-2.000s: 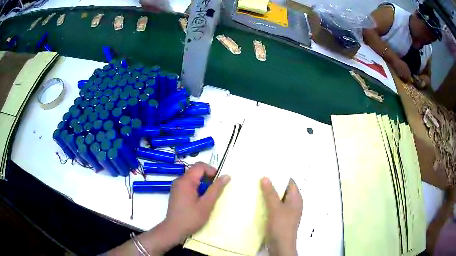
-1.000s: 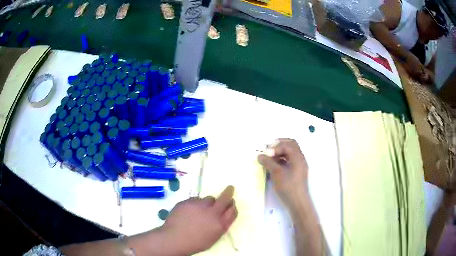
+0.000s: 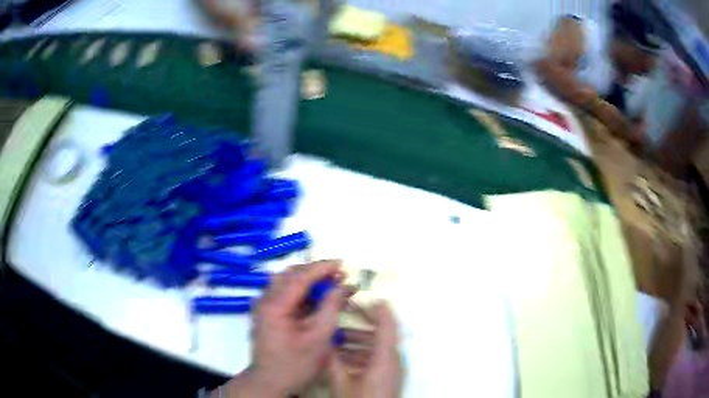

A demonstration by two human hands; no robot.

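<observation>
The view is strongly blurred. My left hand [image 3: 291, 330] holds a blue battery cell [image 3: 319, 292], which shows in part between its fingers. My right hand [image 3: 373, 350] is close beside it, at the cell's lower right, with fingers curled. Whether it grips anything is too blurred to tell. A small greyish-green spot shows just above the fingers. The pale yellow adhesive sheet [image 3: 389, 289] lies under and behind the hands, its outline washed out. Loose blue cells [image 3: 225, 304] lie left of my left hand.
A cluster of standing blue cells [image 3: 148, 210] is at left, with a tape roll [image 3: 64, 162] beyond it. A grey upright [image 3: 276, 116] stands before the green belt [image 3: 373, 124]. Spare yellow sheets [image 3: 548, 288] lie at right. Other people's arms show beyond the belt and at far right.
My left hand has come off the sheet and now holds a blue cell. My right hand has moved down and left beside it. The view has shifted, and a person's hand shows behind the upright.
</observation>
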